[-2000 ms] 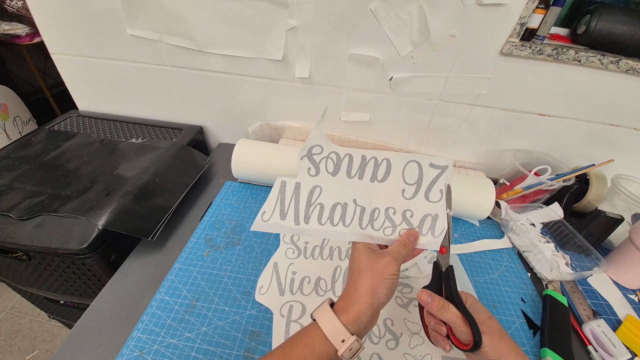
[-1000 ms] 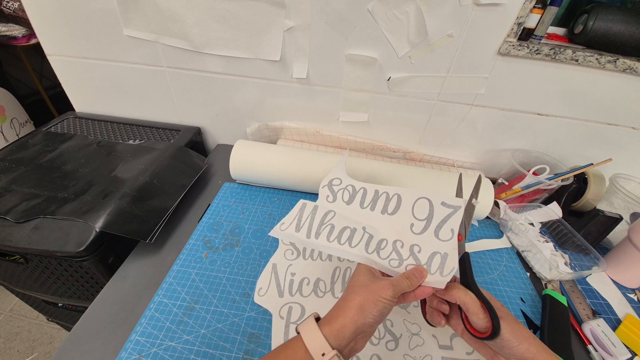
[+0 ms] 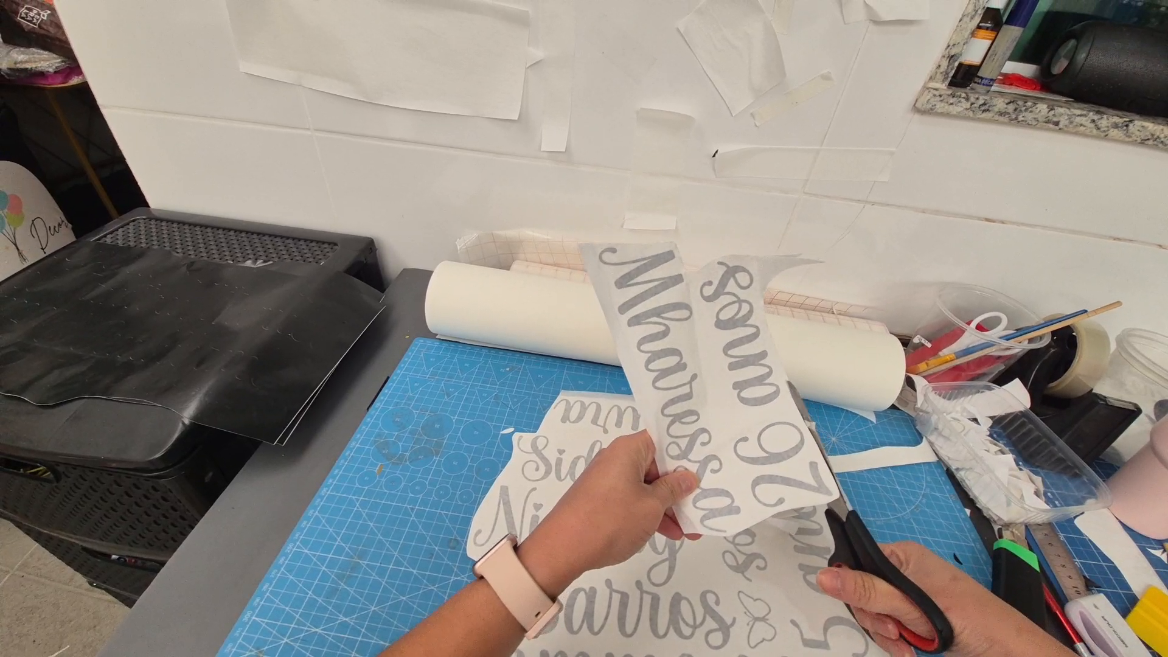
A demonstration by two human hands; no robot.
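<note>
My left hand (image 3: 630, 506), with a pale pink watch band on its wrist, pinches the lower edge of a white vinyl sheet (image 3: 689, 319) with grey script lettering, held up and tilted. My right hand (image 3: 912, 593) grips scissors with black and red handles (image 3: 881, 566). Their blades point up at the sheet's right edge, partly hidden behind it. Below lies a larger lettered sheet (image 3: 584, 557) on the blue cutting mat (image 3: 347, 529), partly covered by my left forearm and the raised piece.
A thick white roll (image 3: 520, 306) lies along the mat's back edge. At right are a clear plastic tray (image 3: 1068, 474) of paper scraps, a tape dispenser (image 3: 1086, 356), a green-and-black cutter (image 3: 1017, 575) and a metal ruler (image 3: 1058, 557). Black plastic drawers (image 3: 109, 474) stand at left.
The held lettered sheet has been turned so its writing now runs steeply downward, where it was nearly level before. The scissors, apart from its top right earlier, are now along its right edge.
</note>
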